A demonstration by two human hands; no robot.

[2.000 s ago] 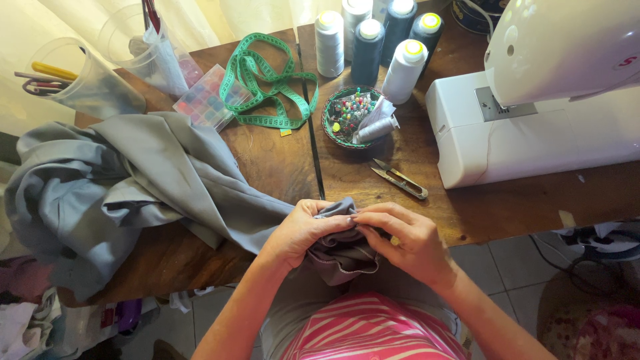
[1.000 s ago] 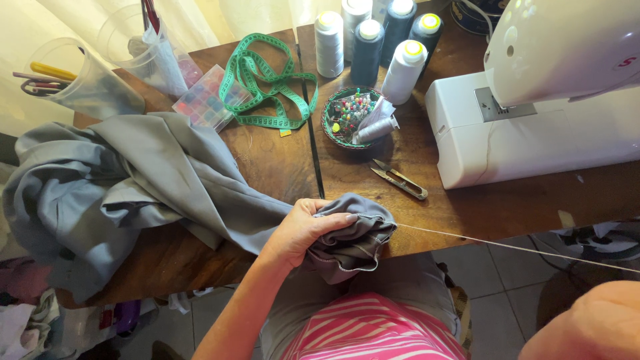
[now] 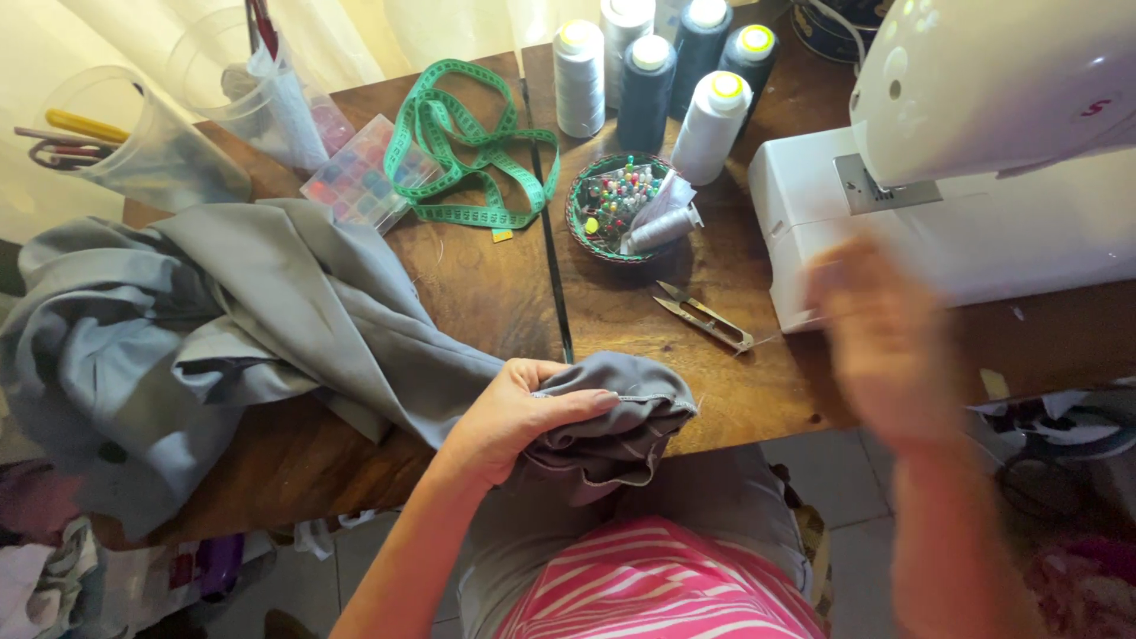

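Observation:
My left hand [image 3: 528,417] grips the bunched end of a grey garment [image 3: 293,293], thumb on top beside a pale overlocked seam edge. The rest of the cloth lies in folds over the left part of the table. My right hand [image 3: 874,328] is raised in front of the sewing machine [image 3: 941,213] and blurred by motion; whether its fingers hold a needle or thread cannot be made out. Thread snips [image 3: 706,318] lie on the wood between my hands, below a small basket [image 3: 633,209] of coloured pins with a small spool.
Several thread cones [image 3: 646,93] stand behind the basket. A green tape measure [image 3: 484,216] lies beside a clear compartment box [image 3: 355,177]. Plastic cups [image 3: 160,151] with tools stand at the back left. The wooden table's [image 3: 772,430] front edge runs close to my lap.
My right hand was at the cloth two seconds ago, then off to the lower right with a thread stretched from the seam. Now it is up near the machine. My left hand keeps its hold.

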